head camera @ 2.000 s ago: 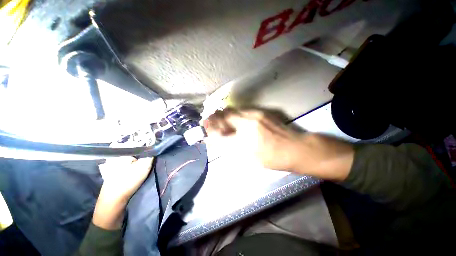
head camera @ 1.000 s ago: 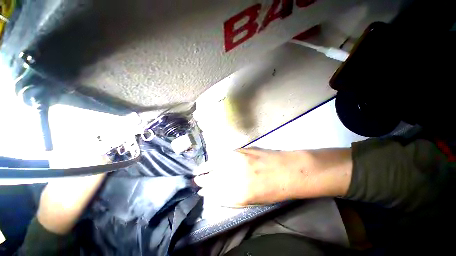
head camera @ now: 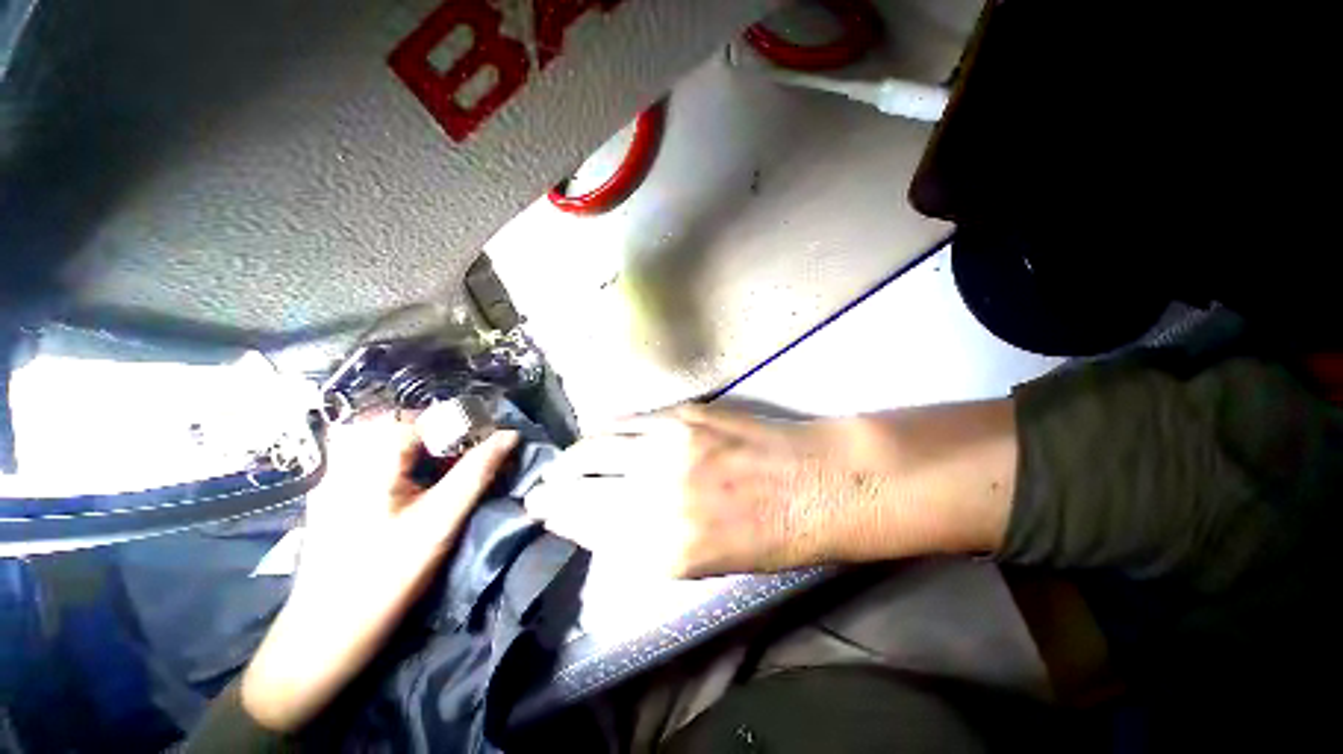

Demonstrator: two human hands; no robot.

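Note:
The dark garment (head camera: 471,604) lies under the needle area and hangs over the table's front edge. My left hand (head camera: 368,545) is on the cloth just in front of the presser foot area (head camera: 420,390), with thumb and fingers pinching the cloth. My right hand (head camera: 663,494) lies at the cloth's right edge on the white table, its fingertips holding that edge. The fingertips of both hands are close together, with a fold of cloth between them. Bright lamp glare hides detail of the fingers and the needle.
The off-white machine head (head camera: 280,177) with red lettering stands behind. Red scissor handles (head camera: 644,162) lie behind the needle. A dark phone (head camera: 965,133) on a round black stand (head camera: 1031,295), with a white cable (head camera: 906,99), is at right. A ruler strip (head camera: 678,633) lines the front edge.
My left hand has come in from the left to the needle area and the cloth. My right hand has moved down from the needle to the cloth edge. The view has shifted, showing red handles.

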